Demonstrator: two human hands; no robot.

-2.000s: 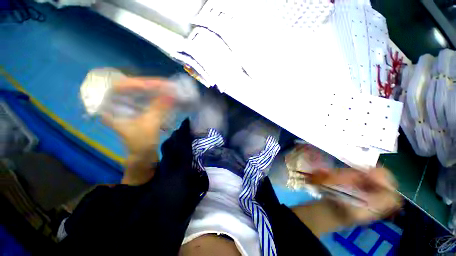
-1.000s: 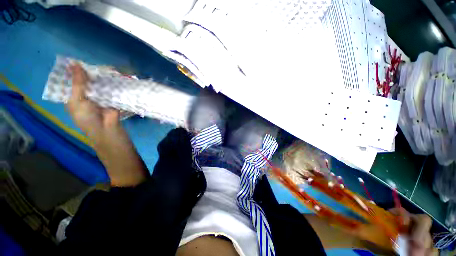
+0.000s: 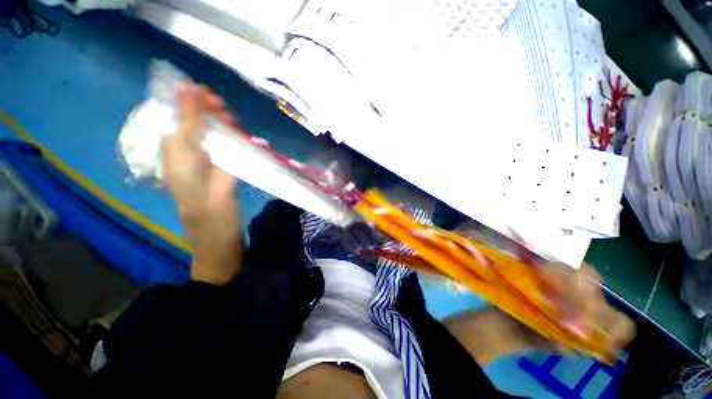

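Observation:
Orange flex strips (image 3: 468, 261) with thin red wires stretch across my lap, blurred. My right hand (image 3: 582, 300) grips their far end at the lower right, below the bench edge. The red wires (image 3: 289, 160) run up to my left hand (image 3: 199, 167), whose fingertips hold the wire ends. A white strip or paper (image 3: 258, 167) lies under the wires beside my left hand. Blur hides whether my left hand also holds it. Clear plastic shows near the left fingertips.
White sheets (image 3: 437, 101) cover the bench, with dotted pad sheets (image 3: 566, 183) at its right. A heap of red-lead pieces (image 3: 607, 113) lies beyond them. Stacked white parts (image 3: 663, 156) stand at right. A round white bundle (image 3: 144, 140) is at left, over the blue floor.
The orange strips came into view in my right hand and now stretch across towards my left. The printed white strip in my left hand has shifted, and that hand has moved right to the wires.

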